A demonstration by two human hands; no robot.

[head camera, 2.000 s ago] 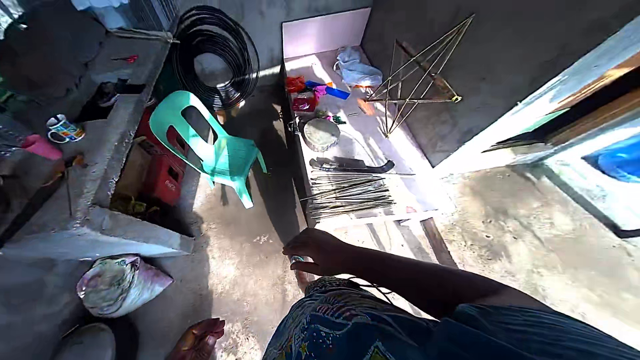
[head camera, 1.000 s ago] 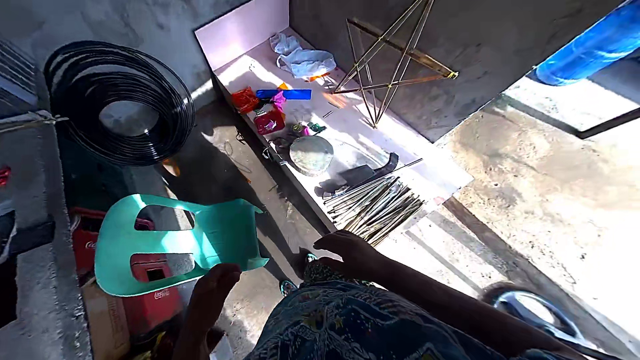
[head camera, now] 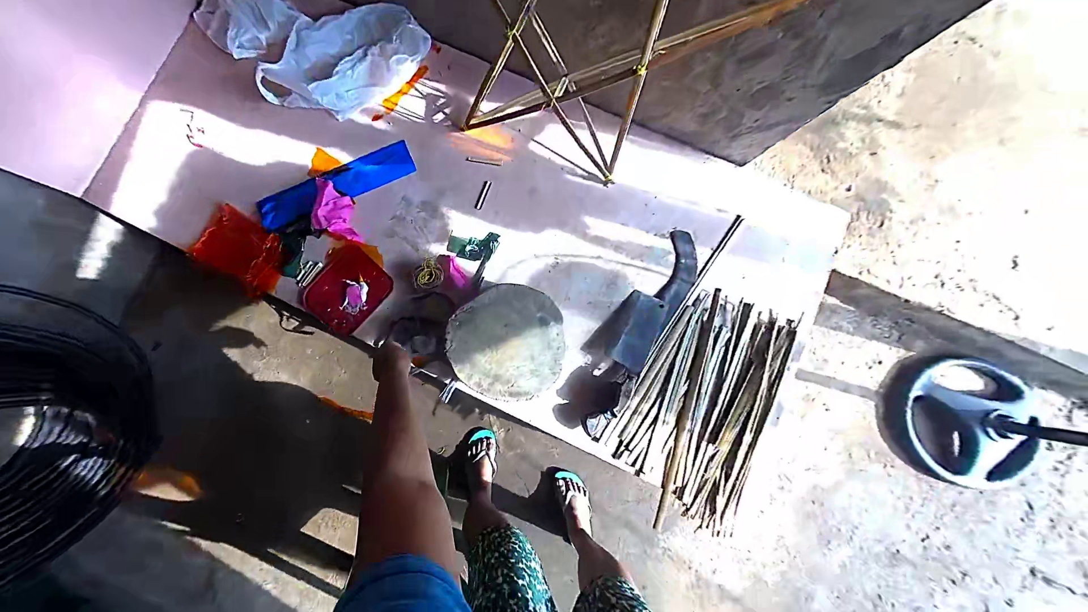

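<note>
My left hand (head camera: 391, 361) reaches the near edge of the low pale board; it is foreshortened, so its fingers are hard to make out. Just right of it are a dark coiled item (head camera: 421, 327) and a round, grey, flat-topped block (head camera: 506, 342). A red plastic lid or tray (head camera: 347, 289) with pink scraps lies to its upper left. My right hand is out of view. Further right lie a dark-bladed cleaver (head camera: 639, 330) with a curved handle and a loose pile of thin bamboo sticks (head camera: 714, 408). A small coil of yellow wire or bands (head camera: 428, 274) lies beyond the dark item.
Blue plastic film (head camera: 365, 174), orange-red netting (head camera: 238, 251) and a white plastic bag (head camera: 348, 59) lie on the board (head camera: 722, 191). A tied bamboo-stick frame (head camera: 561, 85) stands at the back. Black coiled hose (head camera: 68, 433) is at left, a wheel (head camera: 969, 421) at right.
The view has moved much closer over the board. My left hand has come to the board's near edge; my right hand has left view. The green plastic chair is no longer in view.
</note>
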